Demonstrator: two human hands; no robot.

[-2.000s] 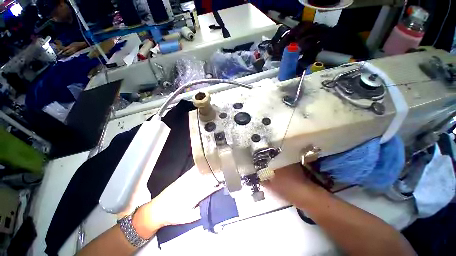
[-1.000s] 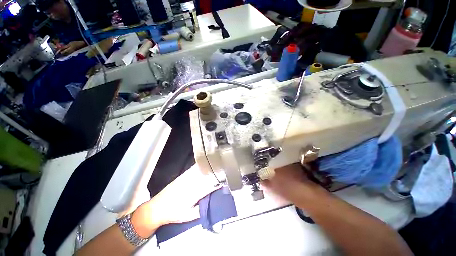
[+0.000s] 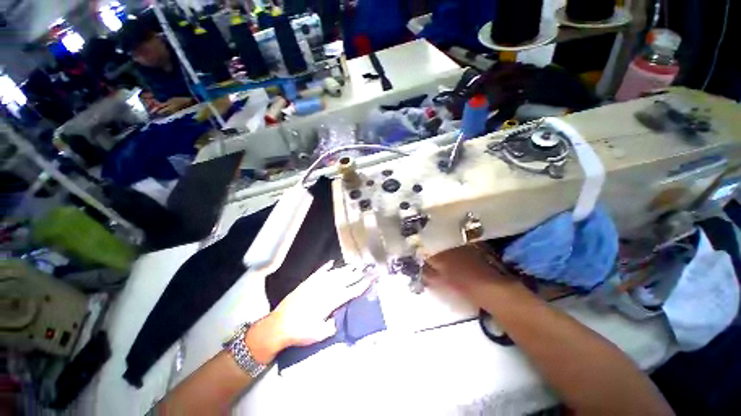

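Dark part-sewn cloth (image 3: 213,280) spreads left from under the cream sewing machine head (image 3: 455,191). A bluish navy strip (image 3: 361,317) lies under the lamp light by the presser foot area. My left hand (image 3: 313,307), with a metal watch on the wrist, lies flat on the cloth, fingertips near the needle area, gripping nothing visible. My right hand (image 3: 455,268) reaches under the machine arm; its fingers are partly hidden behind the machine head, so its hold cannot be told. The white sewing lamp (image 3: 279,227) stands over the cloth.
A light blue yarn bundle (image 3: 569,248) hangs from the machine arm. Black shear handles (image 3: 494,327) lie beneath it. A blue cone with red top (image 3: 474,118) stands behind. A person (image 3: 158,69) sits at another machine at upper left. A pink bottle (image 3: 648,69) stands at upper right.
The camera view has tilted up and shifted, so the scene sits lower and further right on the left side. My left hand's fingers look more spread on the cloth. My right hand stays under the arm.
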